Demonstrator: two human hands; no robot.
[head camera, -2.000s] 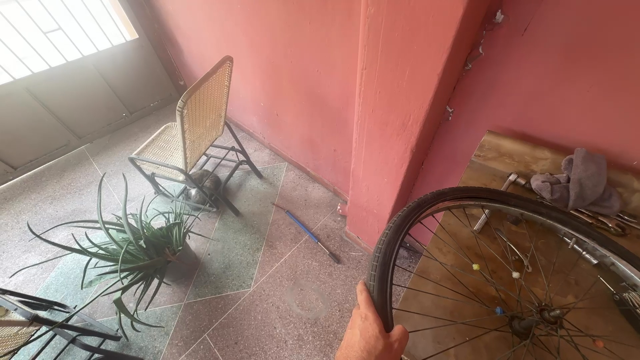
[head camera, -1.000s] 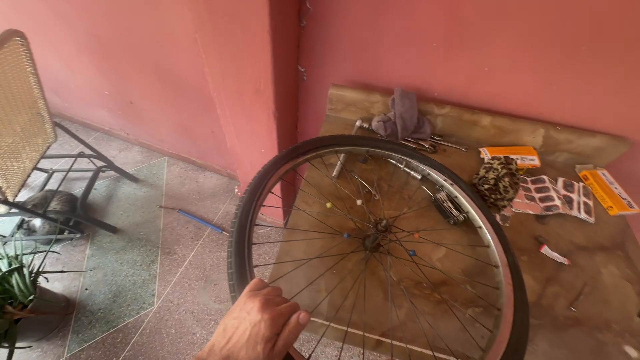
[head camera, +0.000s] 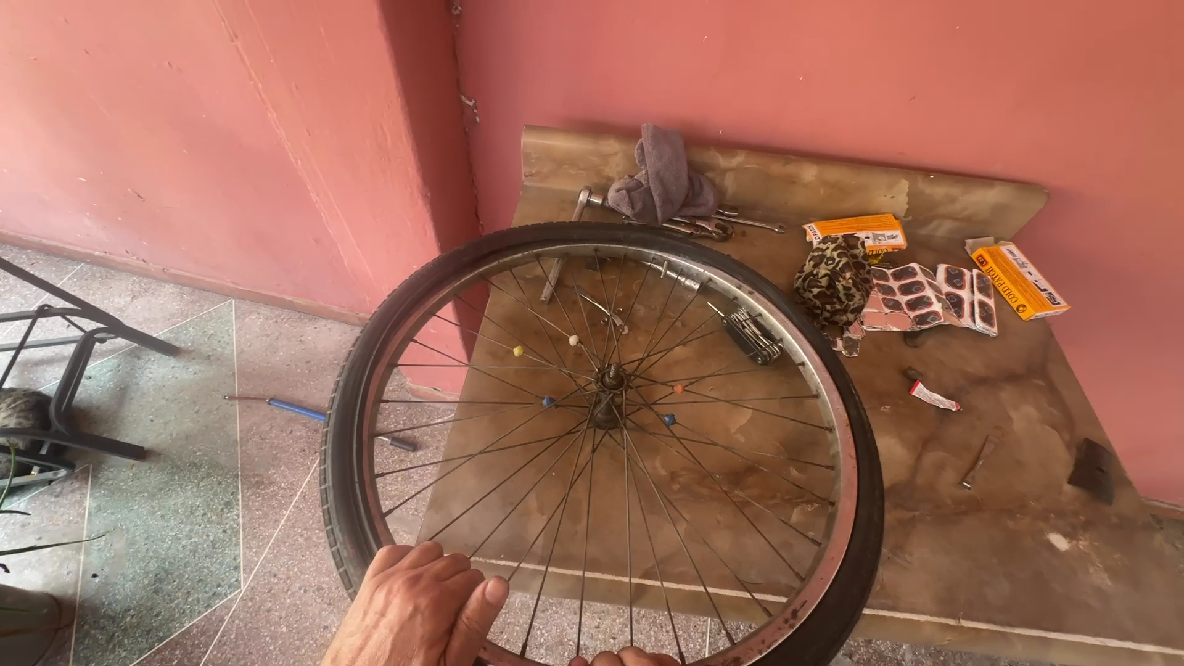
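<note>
A spoked bicycle wheel (head camera: 856, 462) with a black tyre fills the middle of the view, held up in front of the table. My left hand (head camera: 416, 606) grips its tyre and rim at the lower left, thumb toward the spokes. At the bottom edge, only the fingers of my right hand (head camera: 624, 658) show, at the lower rim; the rest of it is cut off by the frame. The hub (head camera: 609, 393) sits among thin dark spokes, several of which carry small coloured beads. Behind the spokes, a folding multi-tool (head camera: 754, 335) lies on the table.
On the brown-covered table (head camera: 999, 573) are a grey cloth (head camera: 661, 176), wrenches (head camera: 703, 227), a camouflage cloth item (head camera: 831, 282), patch sheets (head camera: 916, 298), patch boxes (head camera: 1022, 277) and a small tube (head camera: 934, 398). A blue-handled tool (head camera: 296, 410) lies on the floor. A metal-framed chair (head camera: 69, 398) stands left.
The view has swung right toward the table. The wheel, at the right edge two seconds ago, is now central and more fully seen. Fingers of my right hand have come into view at the bottom.
</note>
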